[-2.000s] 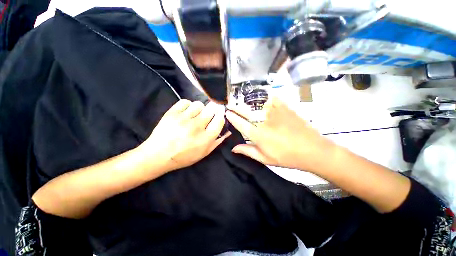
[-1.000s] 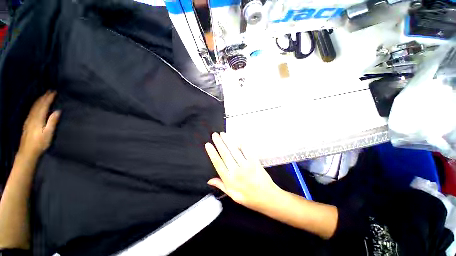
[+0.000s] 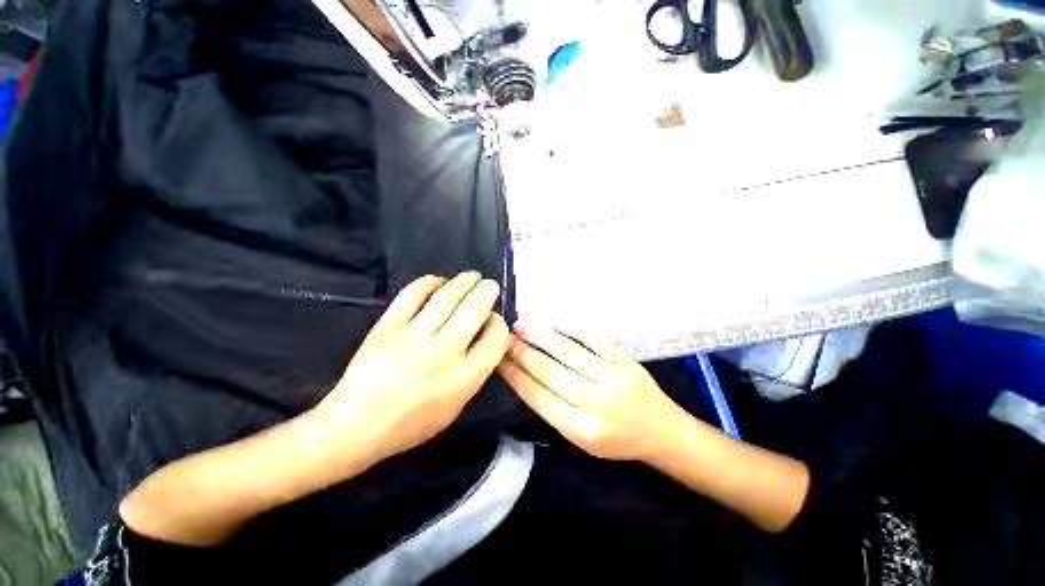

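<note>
Black cloth covers the left of the sewing table, and its right edge runs from the presser foot down to my hands. My left hand lies on the cloth, its fingertips at that edge. My right hand meets it there, its thumb and fingers pinching the cloth edge. The fingertips of both hands nearly touch. A pale grey strip shows below my hands. The needle tip is too small to make out.
Black-handled scissors and a dark-handled tool lie at the back. Small metal pieces, a dark flat object and a whitish plastic bag are at the right. A ruler-like strip edges the table.
My left hand has come from the far left to the cloth edge. My right hand has moved slightly and now pinches the edge. The pale-stitched line near the needle is no longer visible there.
</note>
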